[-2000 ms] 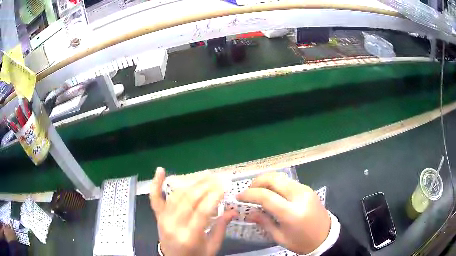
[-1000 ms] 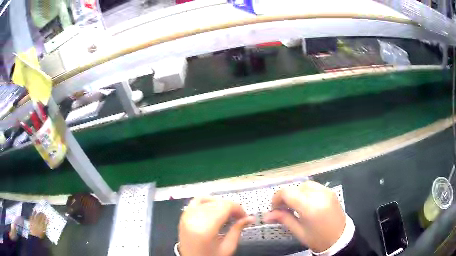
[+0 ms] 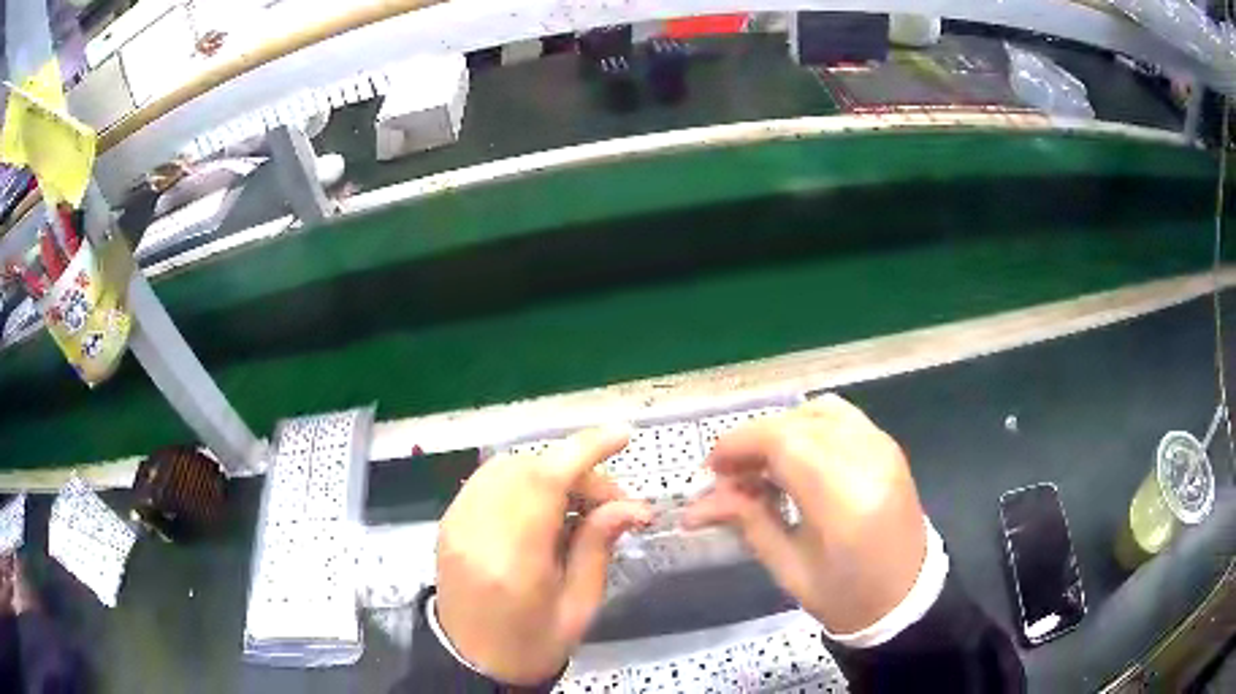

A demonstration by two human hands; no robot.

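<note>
My left hand (image 3: 522,556) and my right hand (image 3: 834,522) are close together over the bench, thumbs and fingertips bent toward each other. Between them is a dotted white panel (image 3: 671,515), seen nearly edge-on and partly hidden by the fingers. Behind the hands lies a dotted panel stack (image 3: 664,454) along the belt's edge. Nearer to me, below the hands, lies another dotted white panel stack (image 3: 718,662), cut off by the lower edge.
A bagged stack (image 3: 309,536) lies at left, beside a dark brown ribbed container (image 3: 179,491) at the post's foot. A smartphone (image 3: 1042,563) and a drink cup (image 3: 1166,502) are at right. A neighbour's hand (image 3: 16,590) and dotted sheet (image 3: 90,537) are at far left.
The view has shifted, so more of the bench nearest me shows, with the near panel stack more visible. My hands stay close together at the panel, with small finger movements.
</note>
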